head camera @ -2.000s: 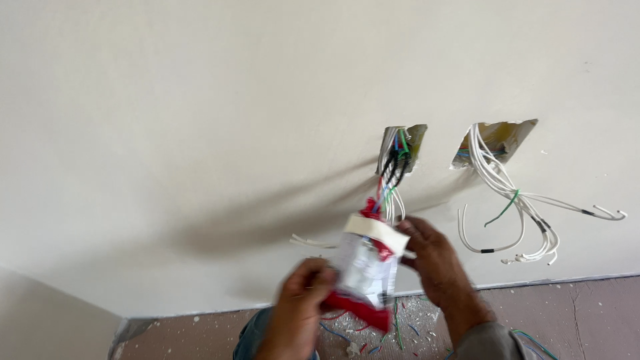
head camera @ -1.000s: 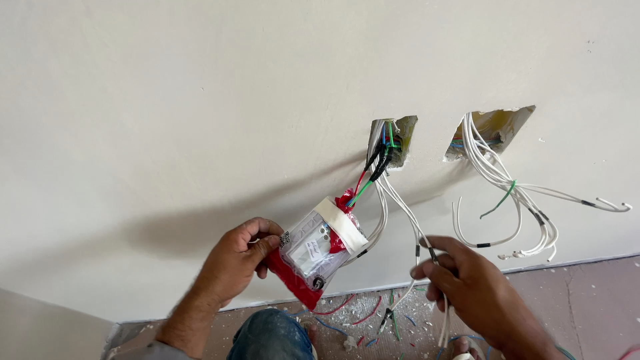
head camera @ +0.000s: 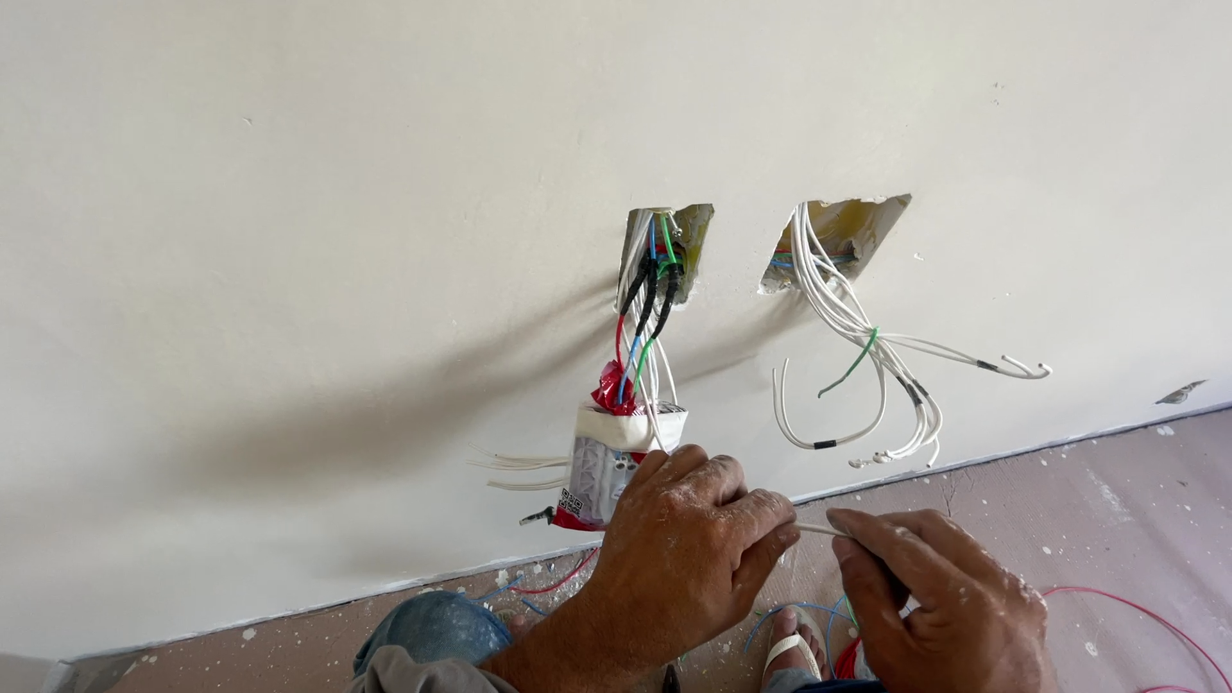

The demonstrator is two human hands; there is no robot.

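Observation:
My left hand (head camera: 688,549) pinches a white cable (head camera: 816,528), and my right hand (head camera: 938,597) grips the same cable a little to the right. Just behind the left hand hangs a clear and red plastic packet (head camera: 589,472) with a white band, partly hidden by that hand. Red, blue and green wires wrapped in black tape (head camera: 667,300) run down to the packet from the left wall opening (head camera: 695,241). White cables also come out of that opening; some loose ends stick out left of the packet.
A second wall opening (head camera: 871,226) to the right holds a bundle of white cables (head camera: 837,303) tied with a green wire (head camera: 859,364). Wire scraps, including a red wire (head camera: 1145,608), lie on the speckled floor (head camera: 1088,520). My knee and a sandalled foot show below.
My left hand has let go of the packet and moved right to the white cable. The packet now hangs from the wires. My right hand still has hold of a white cable.

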